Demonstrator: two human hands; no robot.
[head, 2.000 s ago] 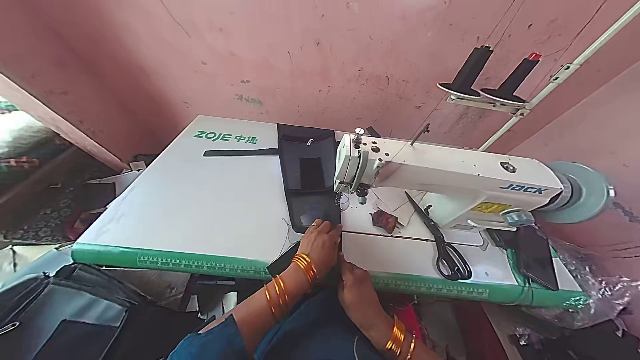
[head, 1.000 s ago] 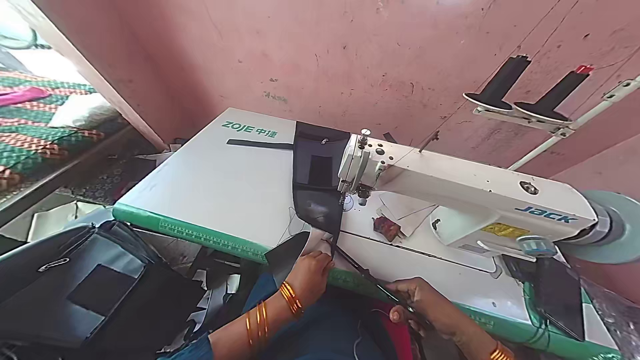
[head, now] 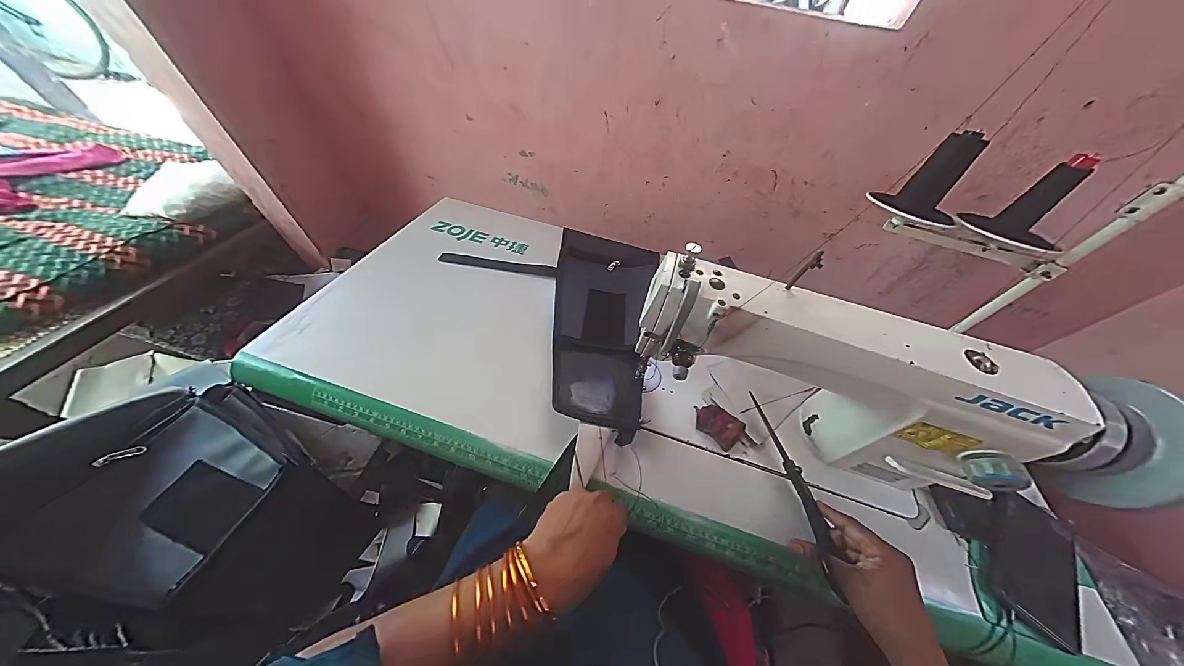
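My left hand [head: 581,536] is at the table's front edge, closed on the lower end of a pale strip [head: 592,453] that runs up to the black fabric piece [head: 599,324]. Loose threads hang beside it. That piece lies left of the sewing machine's needle head [head: 673,314] and carries a darker rectangular patch. In my right hand [head: 869,564], over the edge on the right, is a pair of black scissors [head: 797,476], blades pointing up and left over the tabletop. A small dark red object [head: 721,426] lies between the scissors and the needle area.
The white sewing table [head: 398,333] has a green front edge with a measuring tape. A narrow black strip [head: 498,265] lies on it. Black fabric pieces [head: 185,499] are heaped at left. A dark phone-like object [head: 1031,564] lies at right. Thread cones [head: 943,176] stand behind.
The scissors, on the table two seconds ago, are in my right hand. Since one second ago they have moved from beside the fabric's lower end to the right. The view has shifted.
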